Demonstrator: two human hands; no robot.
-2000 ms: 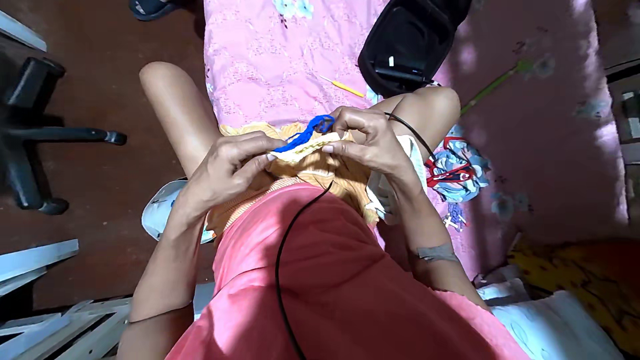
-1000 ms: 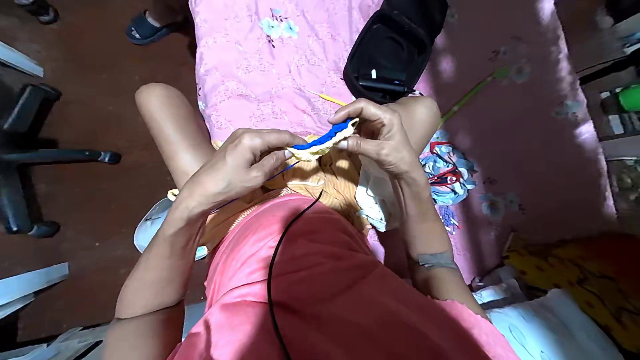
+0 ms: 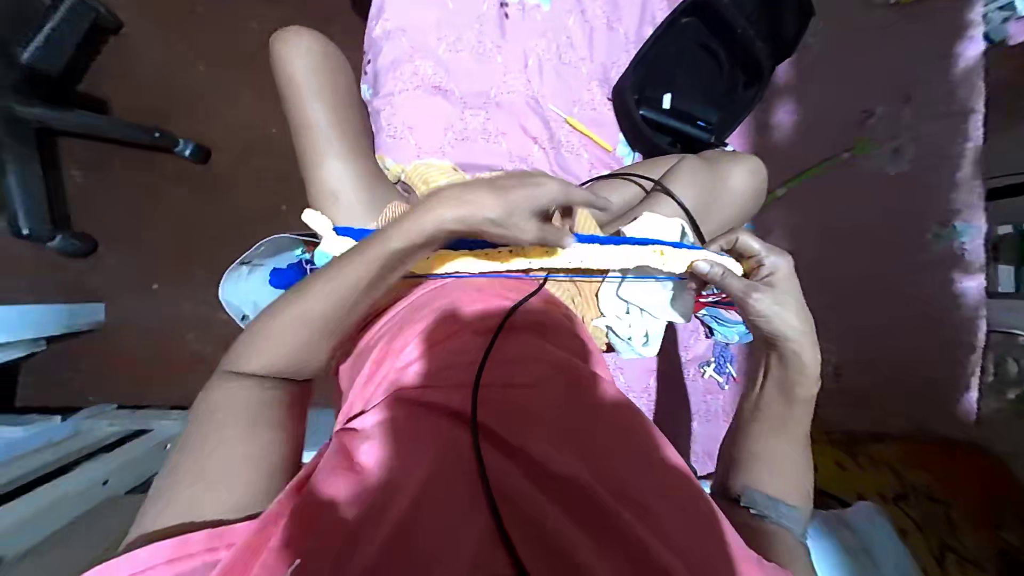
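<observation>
A long crocheted strip in pale yellow and blue yarn (image 3: pixel 624 257) stretches across my lap, roughly level. My right hand (image 3: pixel 760 276) pinches its right end between thumb and fingers. Over the strip's middle lies my left hand (image 3: pixel 520 210), its fingers spread; whether they grip the strip cannot be told. A blue strand runs just below the strip. The strip's left part passes behind my left forearm. A yellow-handled crochet hook (image 3: pixel 590 134) rests on the pink cloth (image 3: pixel 472 80), beyond my legs.
An open black case (image 3: pixel 696 72) lies at upper right. A white container (image 3: pixel 260 272) with blue yarn stands left. White material (image 3: pixel 640 308) and multicoloured yarn (image 3: pixel 724 320) lie near my right hand. A black cable (image 3: pixel 480 400) crosses my shirt. A chair base (image 3: pixel 104 124) is at far left.
The crocheted piece, bunched between both hands before, is now stretched out lengthwise. My right hand has moved right with its end, and my left hand now lies over its middle. The view has shifted.
</observation>
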